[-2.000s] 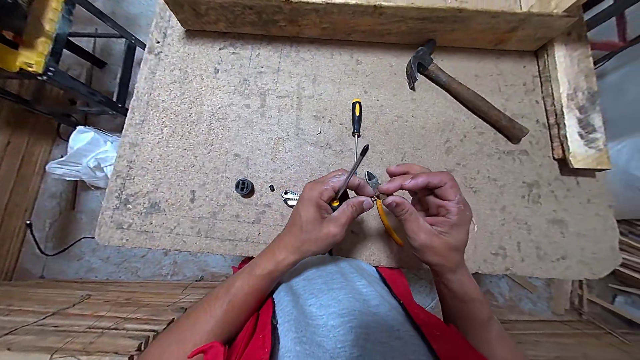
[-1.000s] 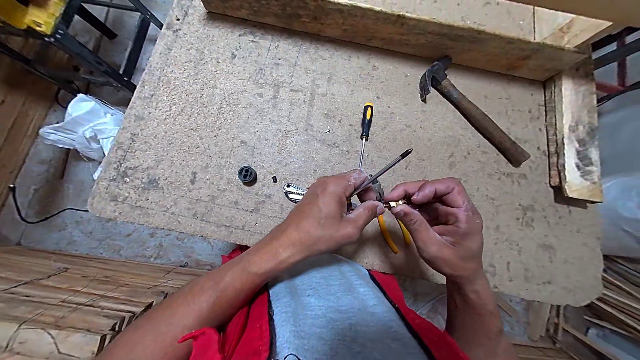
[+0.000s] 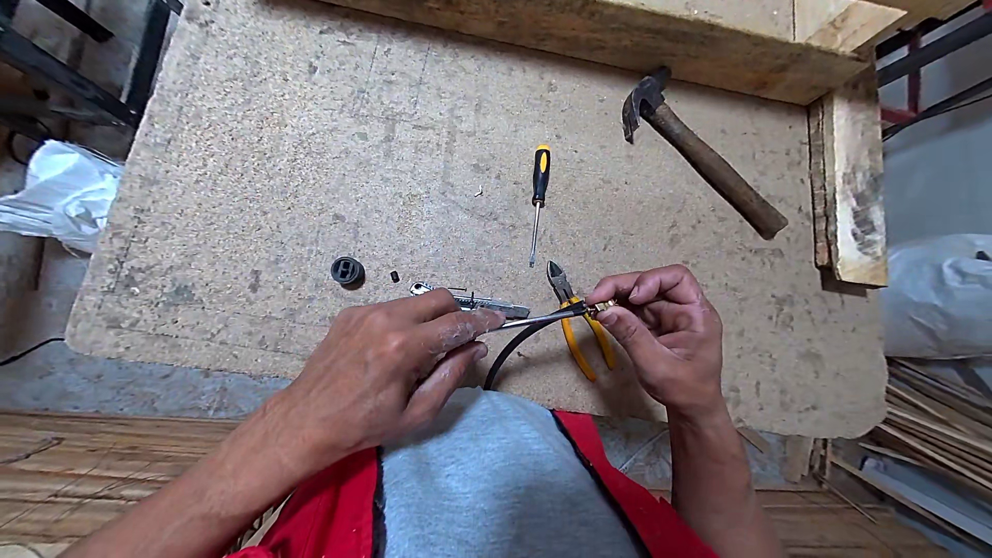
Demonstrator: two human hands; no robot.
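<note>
My left hand (image 3: 395, 356) grips a screwdriver (image 3: 542, 318) by its handle end, mostly hidden in the fingers, with the shaft pointing right. Its tip meets a small brass-coloured part (image 3: 601, 307) pinched in the fingertips of my right hand (image 3: 663, 333). A black cable (image 3: 508, 353) curves up to that part. Diagonal cutters (image 3: 574, 325) with yellow handles lie between the hands, jaws away from me. Partly under my left fingers is a utility knife (image 3: 496, 305). A round black plastic piece (image 3: 347, 271) and a tiny black piece (image 3: 394, 276) lie further left.
A yellow-black screwdriver (image 3: 540, 178) lies beyond the cutters on the particle board (image 3: 310, 155). A claw hammer (image 3: 713, 163) rests at the right. Wooden beams (image 3: 852, 178) border the far and right edges. A white sack (image 3: 70, 194) is beside the left edge.
The screwdriver in my left hand pointed up and away; now its shaft lies nearly level, tip at the brass-coloured part. My left hand has drawn away from my right, and more of the cutters shows.
</note>
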